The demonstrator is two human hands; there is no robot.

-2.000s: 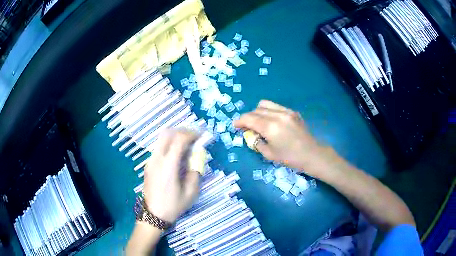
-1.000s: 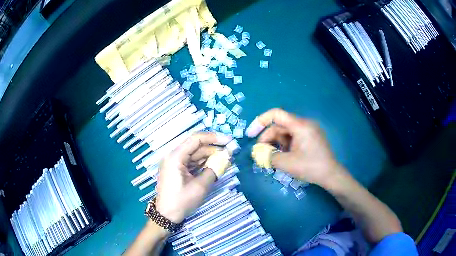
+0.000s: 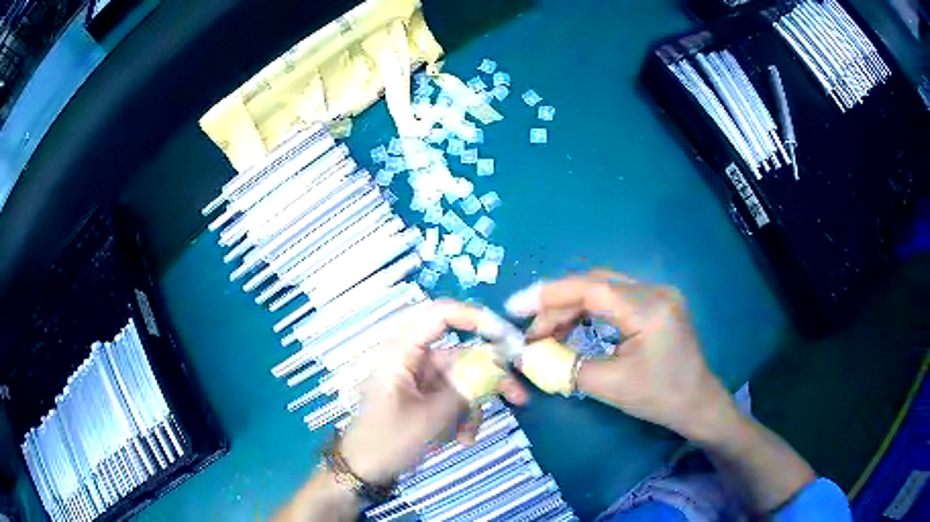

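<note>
My left hand (image 3: 413,393) and my right hand (image 3: 637,362) meet over the near part of the shaft row, both with yellow thumb wraps. A small translucent square (image 3: 512,349), slightly blurred, is pinched between my left index finger and thumb. My right fingertips touch or nearly touch it; whether they grip it is not clear. Metal shafts (image 3: 331,250) lie in a slanting row under and beyond my left hand. Loose clear squares (image 3: 449,189) lie in a scattered pile right of the row; a smaller pile (image 3: 595,338) is partly hidden by my right hand.
A pale-yellow holder or cloth (image 3: 296,92) lies at the row's far end, with a white strip running from it. A black tray of shafts (image 3: 194,403) is at left. A labelled black tray (image 3: 760,229) with shaft groups and one darker rod is at right.
Two seconds ago my hands were apart, my right at the large pile. A square then showed at my left fingertips. Now my hands have come together, lower in view.
</note>
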